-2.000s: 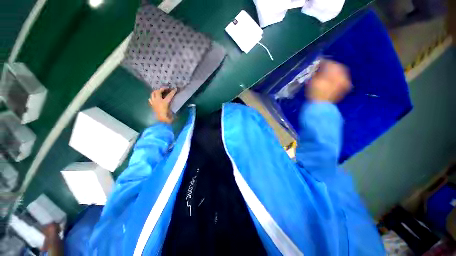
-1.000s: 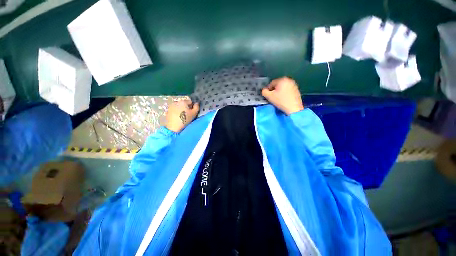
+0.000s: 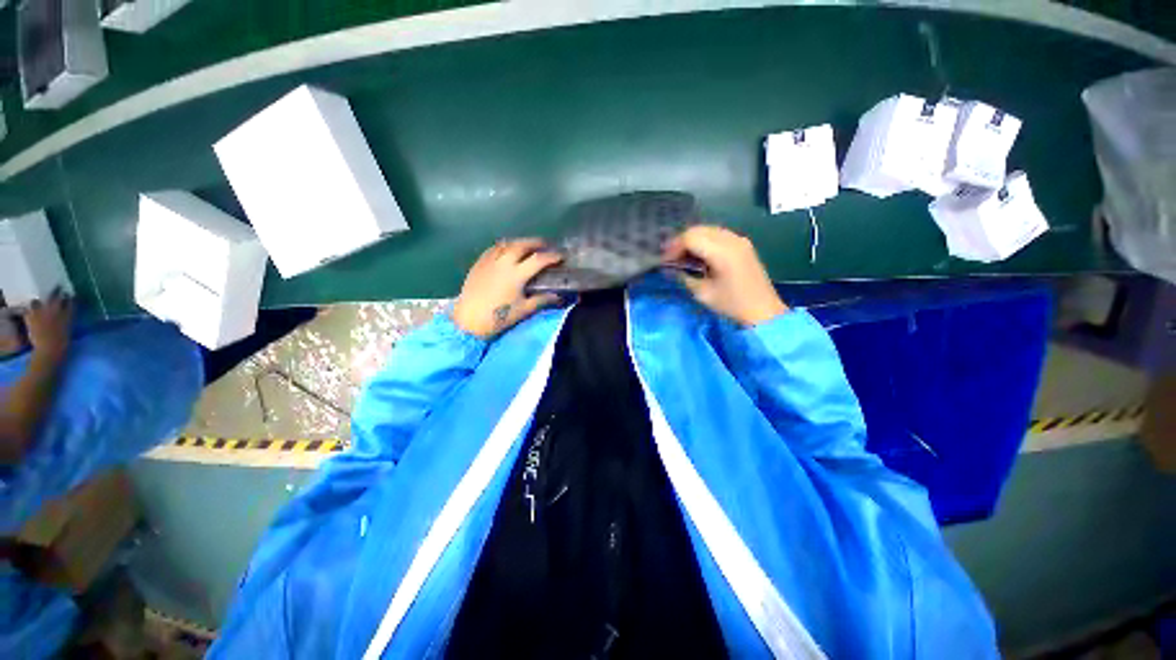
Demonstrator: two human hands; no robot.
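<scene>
The grey patterned wrap (image 3: 622, 232) is folded into a small bundle at the bench's near edge, close to my chest. My left hand (image 3: 507, 286) grips its left end. My right hand (image 3: 726, 268) grips its right end, with the fingers curled over the edge. The wrap's near edge is partly hidden by my fingers and jacket. Two white cartons, a larger one (image 3: 310, 181) and a smaller one (image 3: 200, 267), stand at the left of the bench. A white tag stack (image 3: 801, 169) with a thin string lies to the right.
More white tag stacks (image 3: 909, 145) lie at right, before a clear plastic bag (image 3: 1145, 168). A blue bin (image 3: 948, 387) stands below the bench at right. A coworker's hand (image 3: 49, 322) touches a white carton (image 3: 29, 262) at far left. Open boxes (image 3: 61, 54) sit on the far belt.
My view has turned to face the bench. The wrap went from spread out, with only my left hand on it, to held by both hands and folded smaller. My right hand left the blue bin area.
</scene>
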